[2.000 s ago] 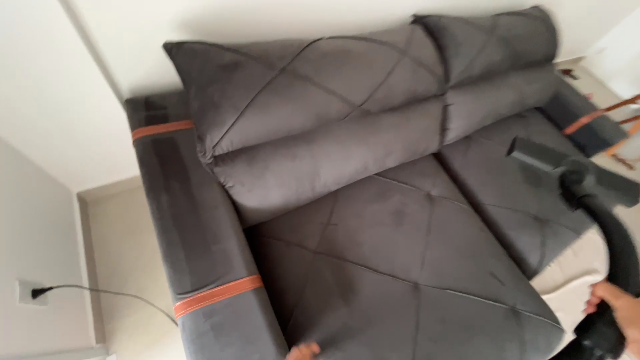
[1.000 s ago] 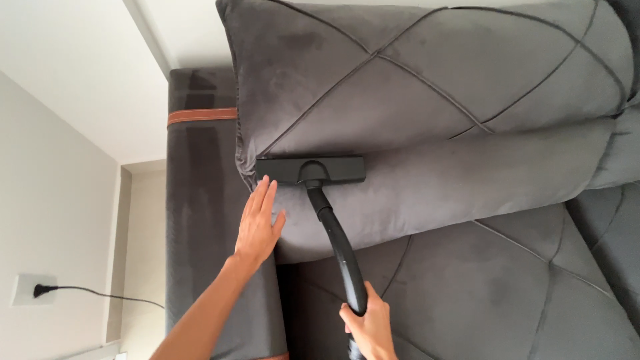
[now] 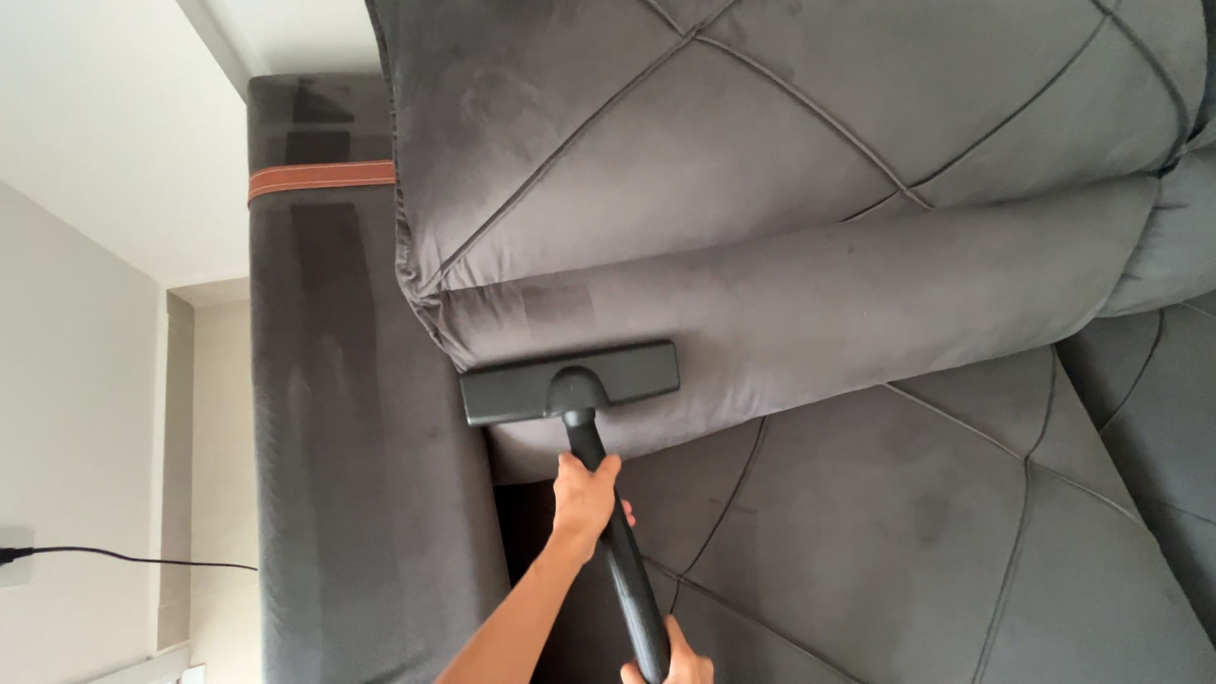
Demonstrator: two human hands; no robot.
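Observation:
A wide black vacuum cleaner floor head (image 3: 627,372) lies against the lower roll of the grey sofa back cushion (image 3: 807,294), close to the left armrest. My left hand (image 3: 584,499) grips the black vacuum tube (image 3: 632,579) just below the head. Further down, at the bottom edge of the view, my right hand (image 3: 679,660) is closed around the same tube; part of it is cut off. A darker rectangular mark shows on the cushion fabric above the head.
The grey armrest (image 3: 370,456) with a brown strap (image 3: 323,178) runs along the left. Below the back cushion spreads the quilted seat cushion (image 3: 893,513). A black power cord (image 3: 123,554) leads from the wall at the far left toward the armrest.
My left hand, open beside the floor head a second ago, now holds the tube. The head has moved down the cushion roll. Two seconds ago it was over the right part of the sofa.

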